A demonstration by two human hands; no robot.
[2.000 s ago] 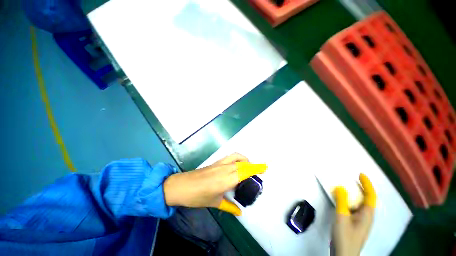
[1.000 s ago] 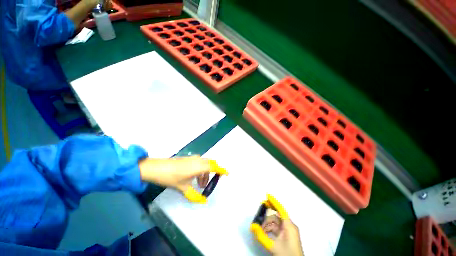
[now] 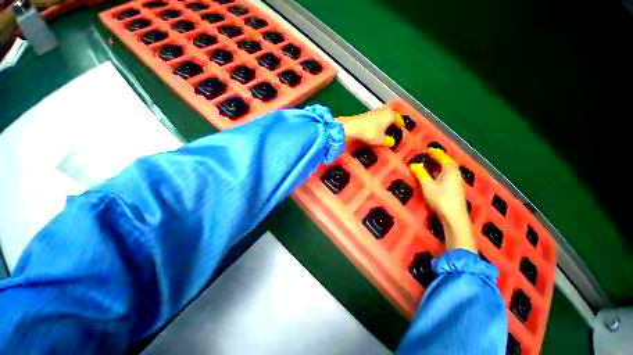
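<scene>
An orange-red foam tray point(image 3: 361, 229) with a grid of square pockets holding black watch-like units lies in front of me. My left hand point(image 3: 371, 128), with yellow finger cots, is at the tray's far end, its fingertips around a black unit point(image 3: 394, 136) at a pocket. My right hand point(image 3: 441, 182), also with yellow cots, reaches over the tray, thumb and finger on either side of another black unit point(image 3: 425, 165) at a pocket. Both units are partly hidden by the fingers.
A second orange-red tray point(image 3: 208, 104) of black units lies at the upper left. A white foam mat point(image 3: 267, 305) lies in front below, another white mat point(image 3: 62, 152) at the left. A metal rail point(image 3: 347, 73) runs behind the trays. A bottle point(image 3: 36, 29) stands at the far left.
Both hands, each with a black unit, have moved from above the white mat to the foam tray's pockets. The view has turned, and the trays appear closer.
</scene>
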